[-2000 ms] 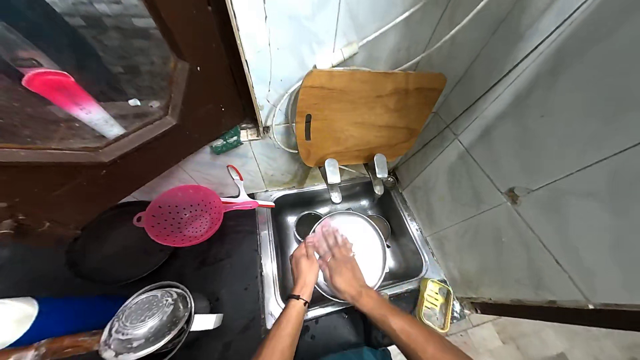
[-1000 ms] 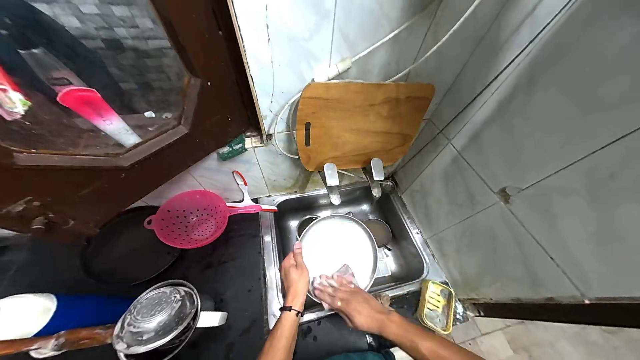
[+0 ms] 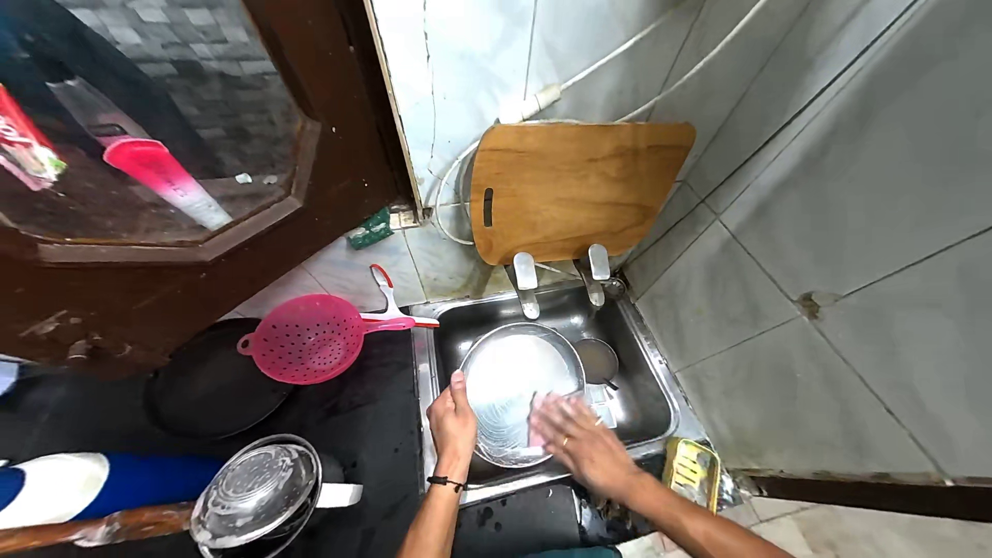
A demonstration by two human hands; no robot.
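A round metal pan or tray (image 3: 515, 380), with white suds inside, is over the steel sink (image 3: 651, 356). My left hand (image 3: 453, 422) grips its left rim, thumb on top. My right hand (image 3: 570, 434) lies flat over the lower right of the pan, pressing a pinkish sponge or cloth (image 3: 536, 422) that is mostly hidden under the fingers. A small round dark vessel (image 3: 596, 361) lies in the sink to the right of the pan. Two taps (image 3: 526, 287) (image 3: 594, 275) stand at the sink's back edge.
A wooden cutting board (image 3: 577, 186) leans on the wall behind the taps. Left of the sink are a pink colander (image 3: 308, 339), a squeegee (image 3: 387, 298), a black pan (image 3: 209, 387) and a lidded pot (image 3: 256, 492). A yellow soap tray (image 3: 692, 473) sits at the sink's right corner.
Two seconds ago both hands were together over the pan; my left hand then took its left rim. Since one second ago, my right hand has shifted from the pan's near edge towards its right side.
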